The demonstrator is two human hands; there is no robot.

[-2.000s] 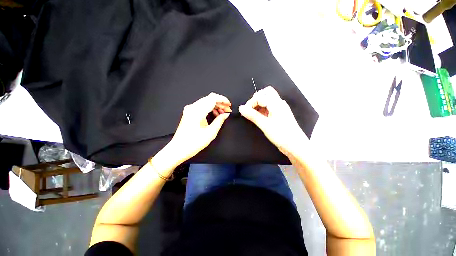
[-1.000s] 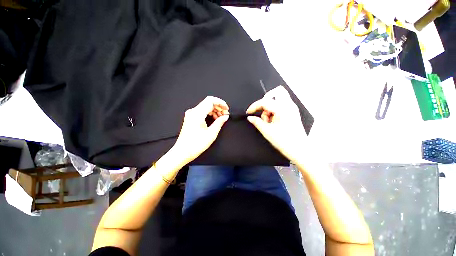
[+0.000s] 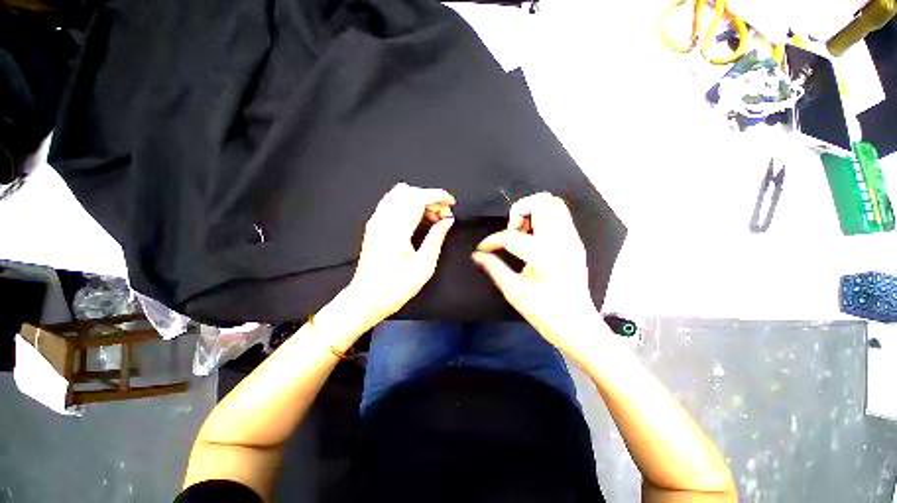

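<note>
A large black garment piece [image 3: 364, 128] lies spread on the white table, its near edge hanging over my lap. My left hand [image 3: 401, 246] pinches the folded edge [image 3: 470, 218] of the cloth between thumb and fingers. My right hand [image 3: 541, 260] is just right of it over the cloth, thumb and index finger apart, other fingers curled. A needle is too small to make out, so I cannot tell if the right fingers hold one. A small pale thread mark [image 3: 259, 233] shows on the cloth at left.
On the white table [image 3: 679, 255] at right are dark snips [image 3: 767, 196], yellow-handled scissors [image 3: 723, 34], a white cord tangle [image 3: 757, 90], a green card [image 3: 858, 189] and a blue speckled pouch [image 3: 867, 296]. A wooden stool [image 3: 108, 359] stands at lower left.
My right thumb and index finger have parted from the fold and the right hand sits slightly lower. My left hand keeps its pinch in nearly the same place.
</note>
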